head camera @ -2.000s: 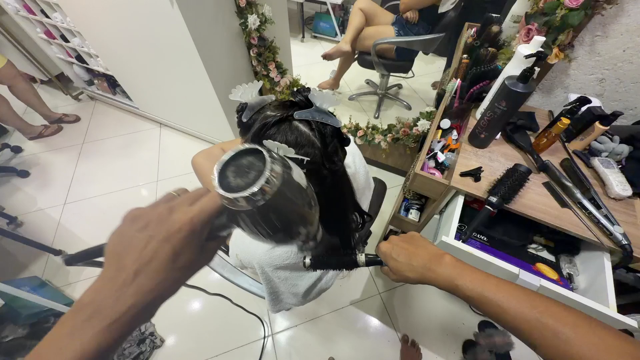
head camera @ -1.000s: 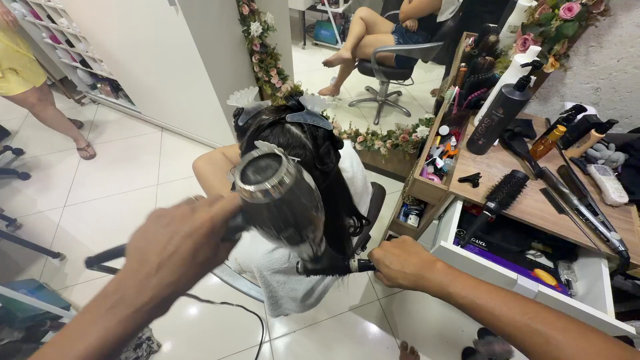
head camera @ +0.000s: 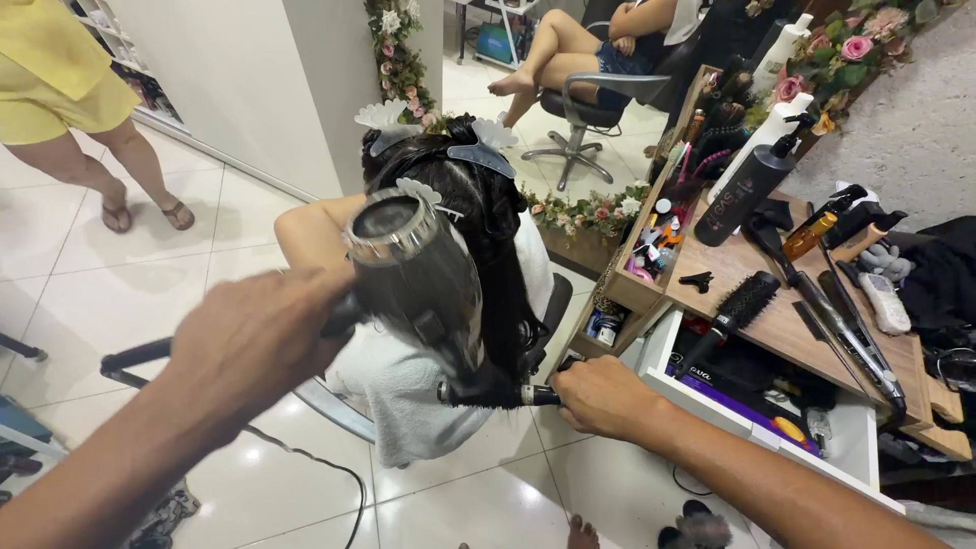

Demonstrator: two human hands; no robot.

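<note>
My left hand [head camera: 263, 347] grips the handle of a dark hair dryer [head camera: 419, 282], held over the back of a seated person's head. The dryer's narrower end points down at the ends of the long dark hair [head camera: 511, 305]. In my right hand [head camera: 606, 396] is the handle of a round hairbrush [head camera: 492, 395], whose bristles lie in those hair ends, just below the dryer. Pale shell-shaped hair clips [head camera: 484, 156] hold the upper hair in sections. A white towel [head camera: 412, 412] drapes the seated person. Both hands' fingertips are partly hidden.
At the right, a wooden station [head camera: 770, 335] carries a pump bottle [head camera: 743, 194], a flat iron [head camera: 846, 335] and another round brush [head camera: 743, 301] over an open drawer [head camera: 862, 457]. A flower-edged mirror [head camera: 488, 114] stands ahead. A power cord [head camera: 320, 457] hangs at the left. A person in yellow stands far left.
The person in yellow at the left has come further into view. The dryer and round brush stay near the hair ends, with the brush shifted slightly.
</note>
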